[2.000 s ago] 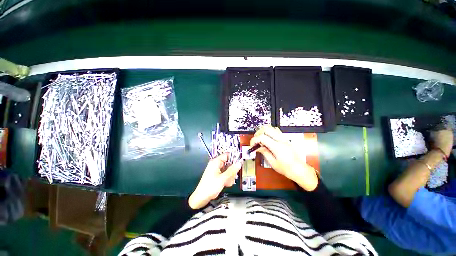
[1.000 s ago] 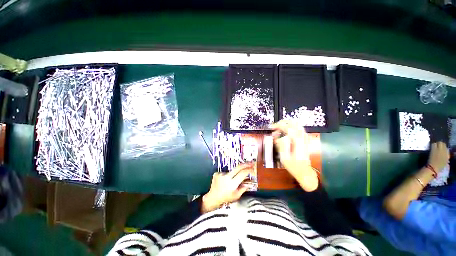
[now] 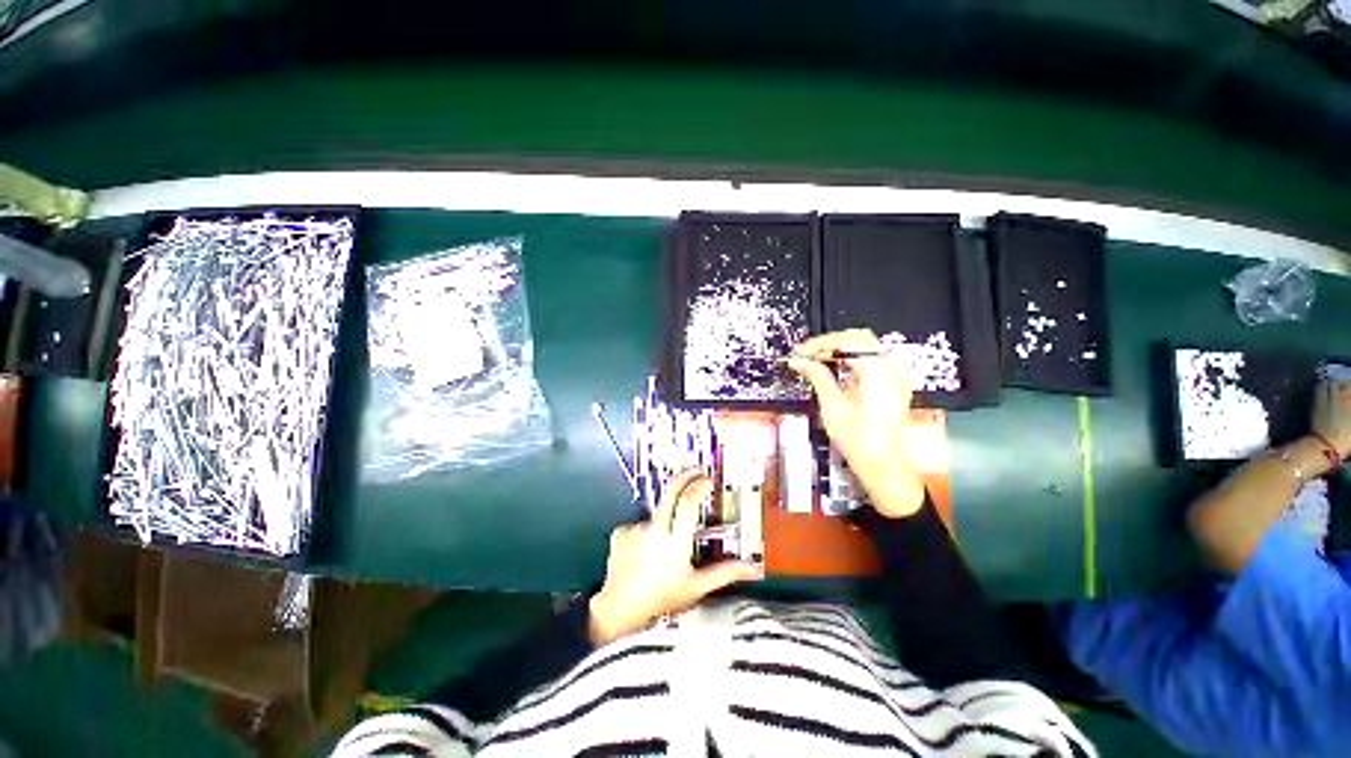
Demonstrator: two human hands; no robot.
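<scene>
My right hand (image 3: 867,397) holds a thin dark tweezers-like tool (image 3: 845,356), with its fingertips over the front right part of the left small parts tray (image 3: 748,245), which holds fine white specks. My left hand (image 3: 659,560) is at the left side of the pale fixture (image 3: 751,504), thumb at its front end and fingers beside it. Whether it grips a part there is too small to tell. A bunch of slim silvery rods (image 3: 670,444) lies just left of the fixture. The fixture stands on the orange board (image 3: 815,548), with pale strips (image 3: 796,462) to its right.
A middle tray (image 3: 892,267) holds larger whitish pieces, a right tray (image 3: 1052,249) a few. A clear bag (image 3: 452,363) and a large rod tray (image 3: 353,296) are at left. At right, a person's blue-sleeved arm (image 3: 1259,511) reaches by another tray (image 3: 1171,407). Brown boxes (image 3: 222,629) are below left.
My right hand has moved from the fixture and board up to the left small tray. My left hand has come off the rod bunch to the fixture's lower left side. The neighbour's arm has shifted.
</scene>
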